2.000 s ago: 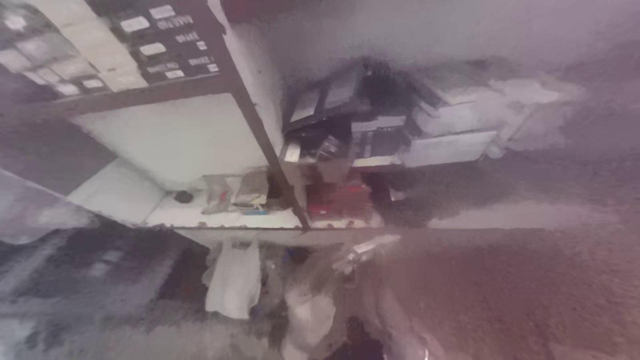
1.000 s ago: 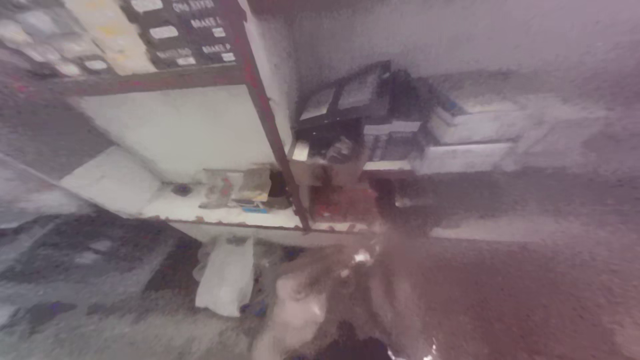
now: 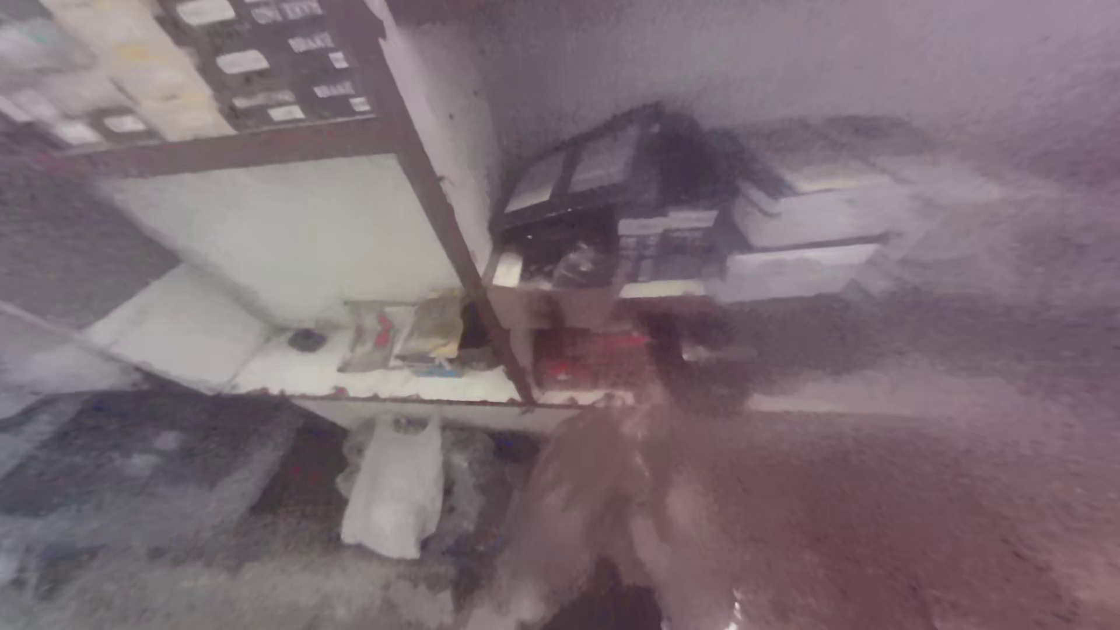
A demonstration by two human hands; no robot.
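Observation:
Both hands are badly blurred at the lower middle, close together at the front edge of a white shelf. My left hand comes up from the lower left. Beside it is my right hand, its outline smeared. Whether either holds anything cannot be made out. Just above them, a dark red object sits in the lower compartment. Left of the upright divider, a small dark round item, a clear packet with a red mark and a tan package lie on the shelf.
Stacked boxes and dark cartons stand above the hands. Labelled boxes fill the upper left shelf. A white plastic bag hangs below the shelf edge, left of my hands. A dark metal divider separates the compartments.
My hands are now close together at the shelf edge. A pale shape visible near them two seconds ago no longer shows distinctly.

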